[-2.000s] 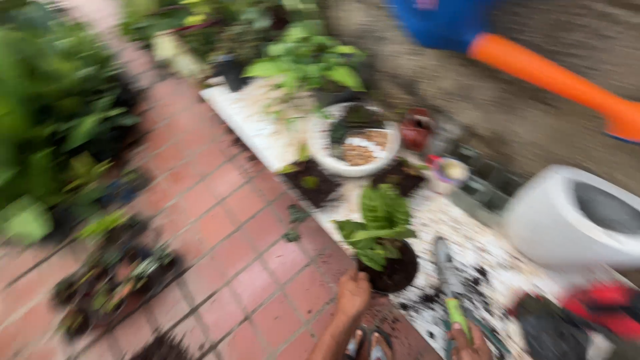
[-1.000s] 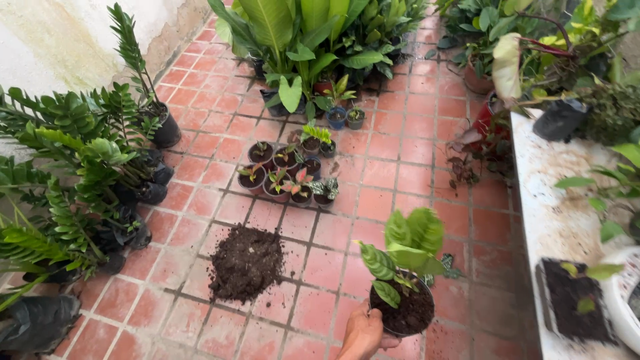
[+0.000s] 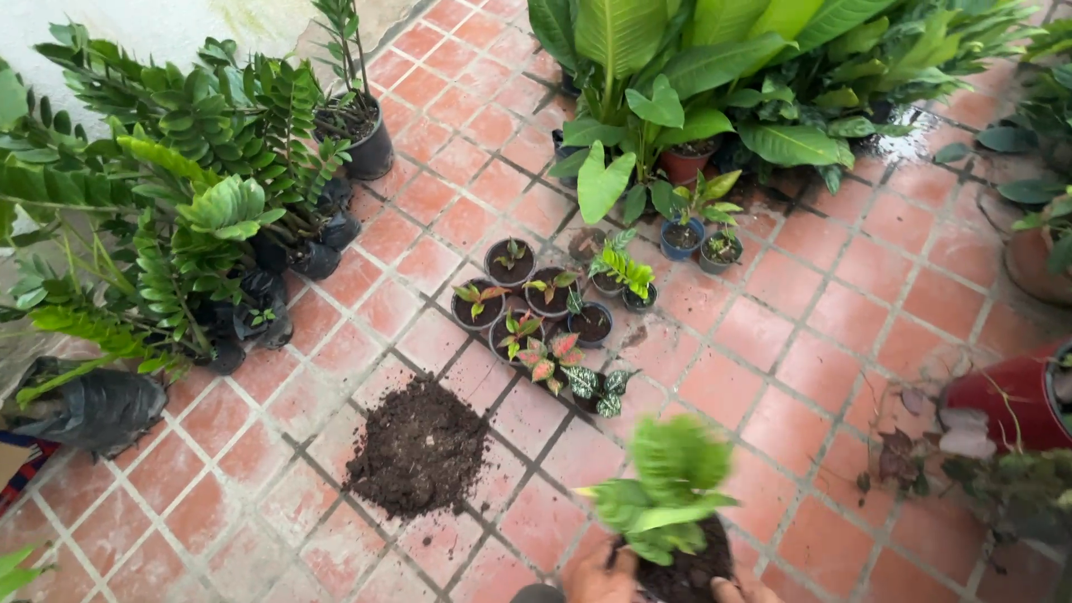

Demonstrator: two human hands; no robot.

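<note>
A leafy green plant [image 3: 670,486] in a dark pot of soil [image 3: 687,565] is at the bottom of the head view, a little right of centre. My left hand [image 3: 599,578] grips the pot's left rim. At the pot's lower right, my right hand [image 3: 741,590] shows only its fingers, which touch the rim; the rest is cut off by the frame edge. The plant's leaves are blurred. To the left of the pot, a heap of dark soil [image 3: 419,448] lies on the red tiled floor [image 3: 536,511].
Several small potted plants [image 3: 548,293] stand beyond the soil heap. Zamioculcas plants [image 3: 209,167] in black bags line the left wall. Large broad-leaved plants [image 3: 670,75] fill the far side. A red pot [image 3: 1009,398] lies tilted at the right, with trailing stems beside it.
The view has swung left from the white table to the floor. My right hand, on a green-handled trowel two seconds ago, now touches the pot without it. My left hand still holds the pot.
</note>
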